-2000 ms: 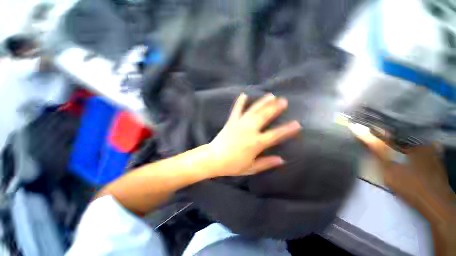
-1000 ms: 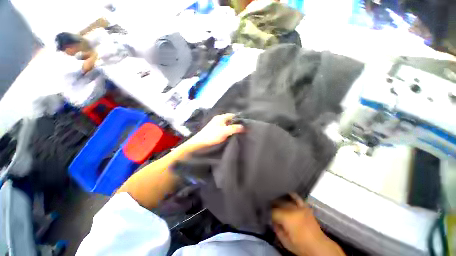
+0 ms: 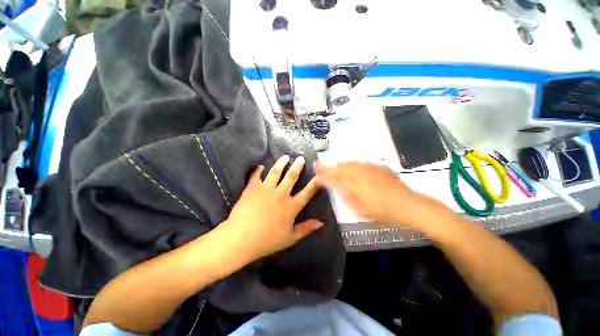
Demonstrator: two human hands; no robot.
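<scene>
Dark charcoal trousers [image 3: 151,177] with yellow stitch lines lie bunched on the table left of the needle and hang over the front edge. The presser foot and needle area [image 3: 296,128] of the white sewing machine [image 3: 421,39] is just beyond my fingertips. My left hand [image 3: 273,203] lies flat on the cloth, fingers spread and pointing to the needle. My right hand [image 3: 358,187] is slightly blurred, its fingertips at the right edge of the cloth near the needle; whether they pinch it is unclear.
A black phone [image 3: 414,136] lies on the table right of the needle. Scissors with green [image 3: 468,187] and yellow [image 3: 488,176] handles, thin pens [image 3: 516,176] and a black oval object [image 3: 533,163] lie further right. Ruler marks run along the grey front edge [image 3: 388,236]. A red container [image 3: 47,295] is at lower left.
The view has turned to the machine. The cloth, earlier held up in both hands over the lap, now lies at the needle. My left hand is flat on it and my right hand is near the needle.
</scene>
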